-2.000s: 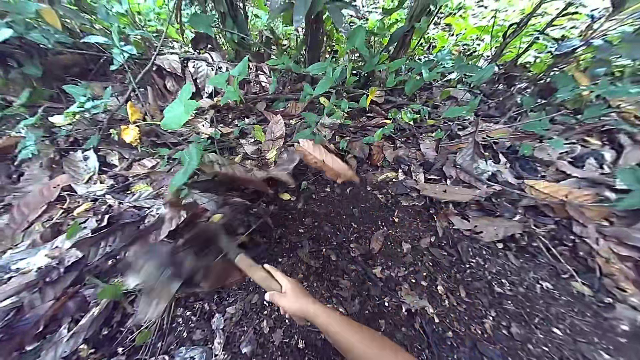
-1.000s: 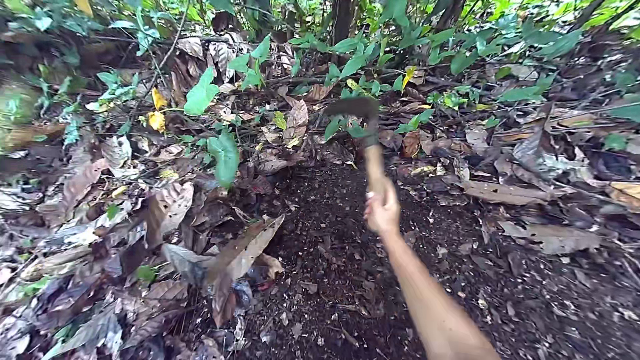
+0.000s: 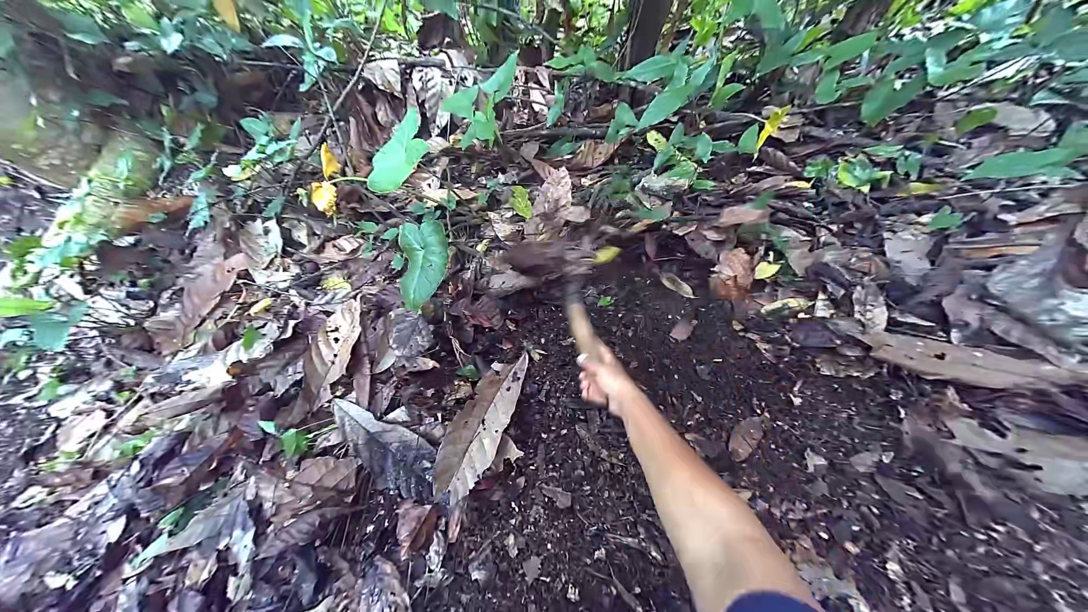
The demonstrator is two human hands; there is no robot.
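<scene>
My right hand is closed around the wooden handle of a hand tool, with my forearm reaching up from the lower right. The tool's head is blurred by motion among dead leaves at the upper edge of a patch of dark bare soil; an earlier frame shows a curved metal blade. A small yellow leaf lies by the tool's head. To the left of the hand, a large dry brown leaf rests on the litter at the soil's edge. My left hand is out of the frame.
Thick leaf litter covers the left side. A broad green leaf stands above it, near yellow leaves. Thin trunks and green plants rise at the back. A long dry leaf lies on the right.
My right hand and the tool swung from the left up to the right, then came back left and a little down. The large dry leaf left of the soil has shifted since one second ago.
</scene>
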